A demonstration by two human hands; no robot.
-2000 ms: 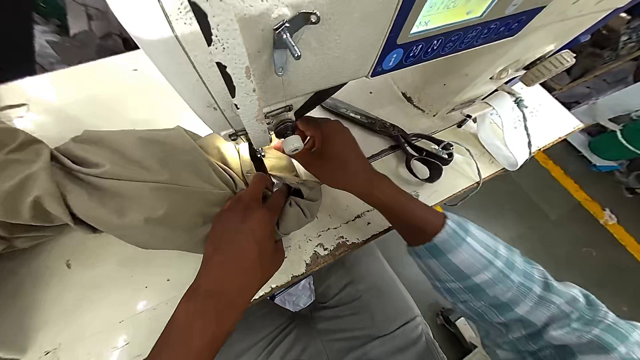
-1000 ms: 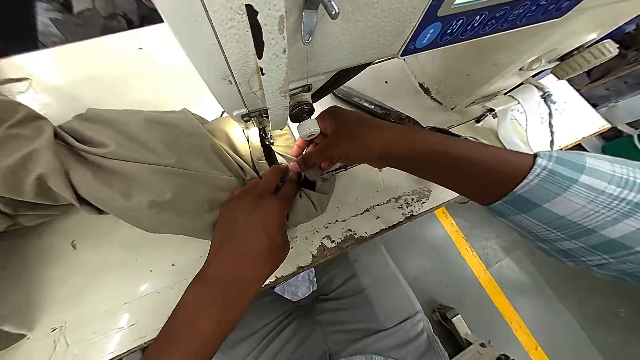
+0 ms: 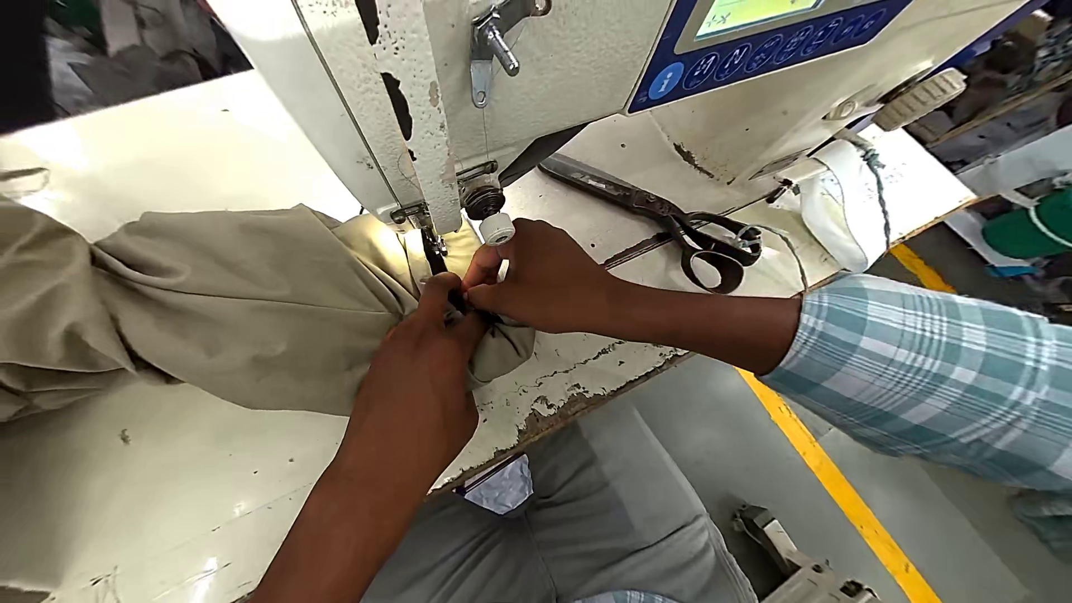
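A khaki garment (image 3: 251, 293) lies bunched across the sewing machine bed, its right end under the lit needle and presser foot (image 3: 431, 239). My left hand (image 3: 423, 360) presses on that end, thumb and fingers pinching a dark strip (image 3: 456, 301) of the cloth just in front of the foot. Close against it, my right hand (image 3: 544, 280) has its fingertips pinched on the same dark part, below the white knob (image 3: 497, 229) of the machine. A small white bit shows at its fingers; what it is, I cannot tell.
Black-handled fabric shears (image 3: 662, 213) lie on the table behind my right hand. The machine's control panel (image 3: 754, 50) is above them. A white strip with a cord (image 3: 846, 201) sits at the table's right end. The chipped front edge (image 3: 569, 410) runs above my lap.
My right hand has come down from beside the white knob to the cloth at my left fingertips. My left hand remains on the garment near the presser foot.
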